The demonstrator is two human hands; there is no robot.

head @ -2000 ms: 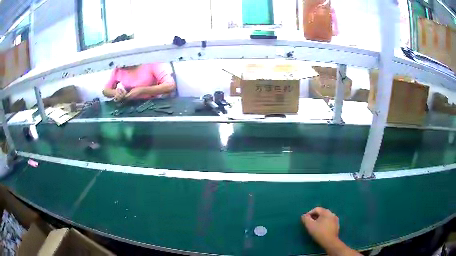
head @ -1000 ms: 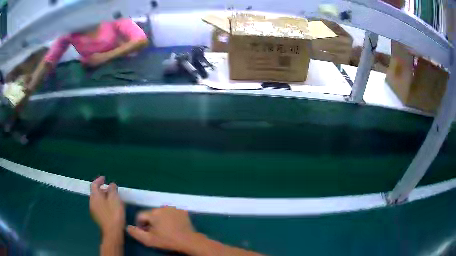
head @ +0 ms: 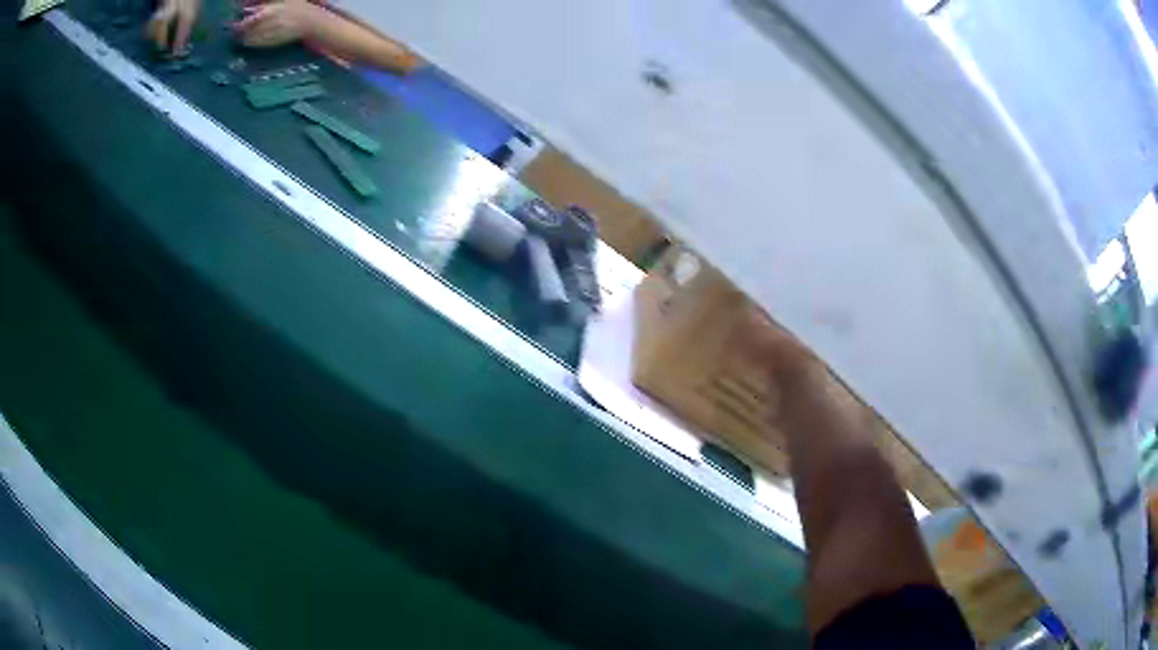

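Note:
My right arm, in a dark sleeve, reaches up from the lower right across the belt to the brown carton (head: 698,362) on the far bench. My right hand (head: 772,345) is blurred at the carton's upper part, and its fingers cannot be made out. Whether it holds anything cannot be told. My left hand is not in view. Several grey housings (head: 540,254) lie on the far bench to the left of the carton.
A white rail (head: 406,276) edges the far side of the green belt (head: 381,381). A broad white shelf beam (head: 813,191) crosses the upper right. Green circuit board strips (head: 340,161) lie near a coworker's hands (head: 273,23) at the top left. White sheet (head: 616,368) lies beneath the carton.
The view has tilted and moved closer to the far bench. My right hand has gone from the near rail across to the carton. My left hand has left the picture.

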